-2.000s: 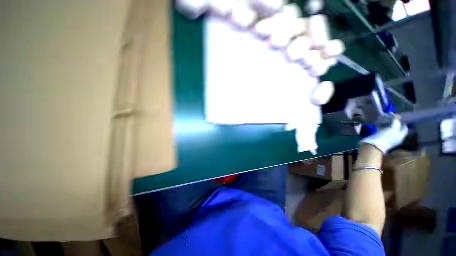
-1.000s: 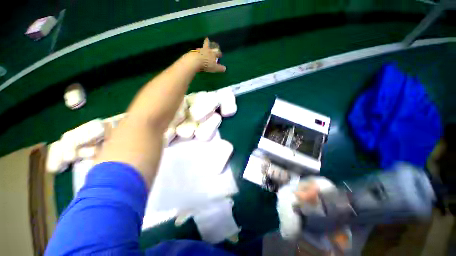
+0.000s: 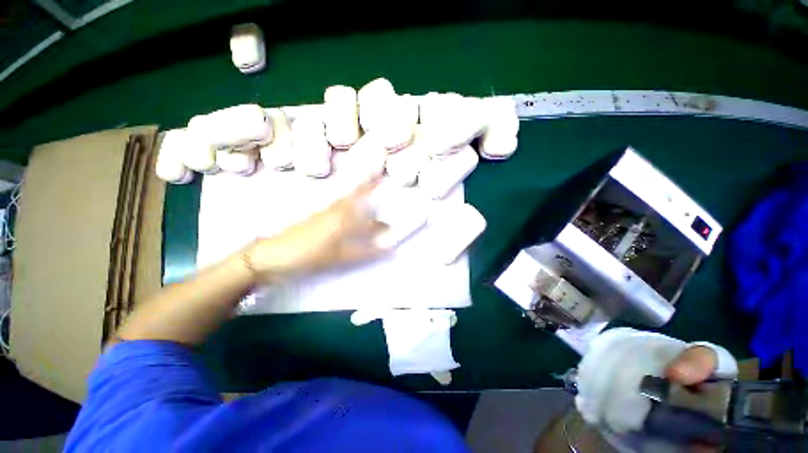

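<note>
Cream rounded housing units [image 3: 387, 111] lie in a crowded row along the far side of the white mat [image 3: 266, 199]. My bare left hand [image 3: 354, 221] is over the mat, its blurred fingers at a pale housing unit [image 3: 401, 223]; whether they grip it is unclear. Another unit [image 3: 462, 232] lies just right of it. My right hand [image 3: 633, 376], in a white cut-finger glove, is shut on the grey electric screwdriver [image 3: 762, 403] at the lower right, in front of the screw feeder [image 3: 611, 257]. The screwdriver is partly cut off by the picture's edge.
A ragged white cloth [image 3: 421, 341] lies at the near bench edge. Brown cardboard sheets [image 3: 71, 239] are at left. A blue cloth [image 3: 775, 257] is right of the feeder. One unit [image 3: 247, 48] sits on the green conveyor [image 3: 425, 53], beyond the pale rail [image 3: 656, 103].
My left hand has come back from the conveyor to the units on the mat. The view has shifted. My right hand still holds the screwdriver near the feeder.
</note>
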